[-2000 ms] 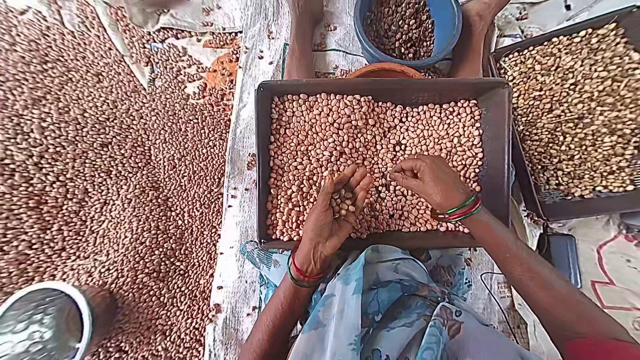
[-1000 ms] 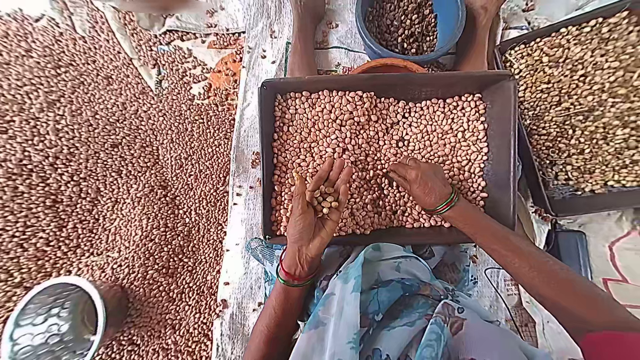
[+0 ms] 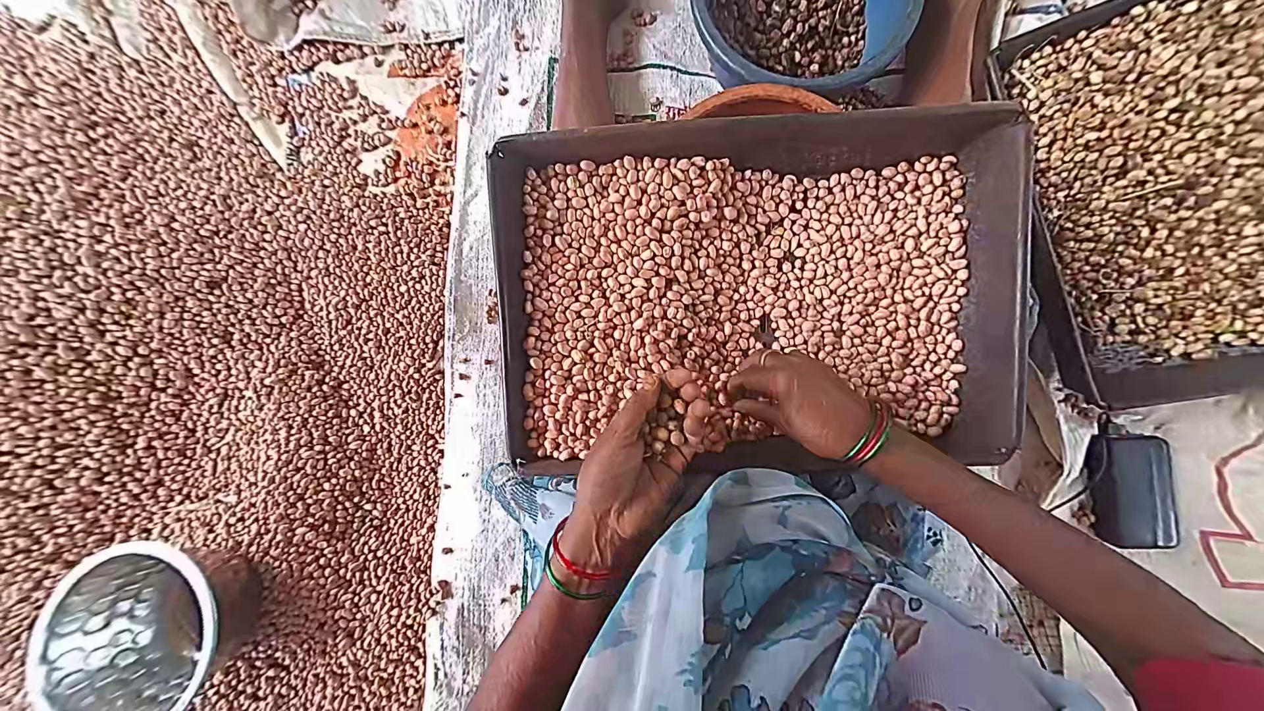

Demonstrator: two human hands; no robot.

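Observation:
A dark rectangular tray (image 3: 995,286) full of pinkish-brown nuts or seeds (image 3: 632,247) lies across my lap. My left hand (image 3: 632,464), palm up at the tray's near edge, cups several darker or discoloured nuts (image 3: 667,425) in its curled fingers. Close to its right, my right hand (image 3: 800,400) is over the nuts with its fingers bent and the thumb near the index finger. Whether a nut is between those fingertips I cannot tell. Red and green bangles circle both wrists.
Beyond the tray are a blue tub (image 3: 726,59) of dark nuts and a brown bowl's rim (image 3: 760,99). A second tray (image 3: 1175,380) of paler nuts stands at right, near a black phone-like object (image 3: 1133,491). A large nut heap (image 3: 227,296) and a metal container (image 3: 123,632) are at left.
My left hand has moved right and toward the tray's near edge, still cupping nuts. My right hand has shifted toward the near edge, and the two hands are closer together.

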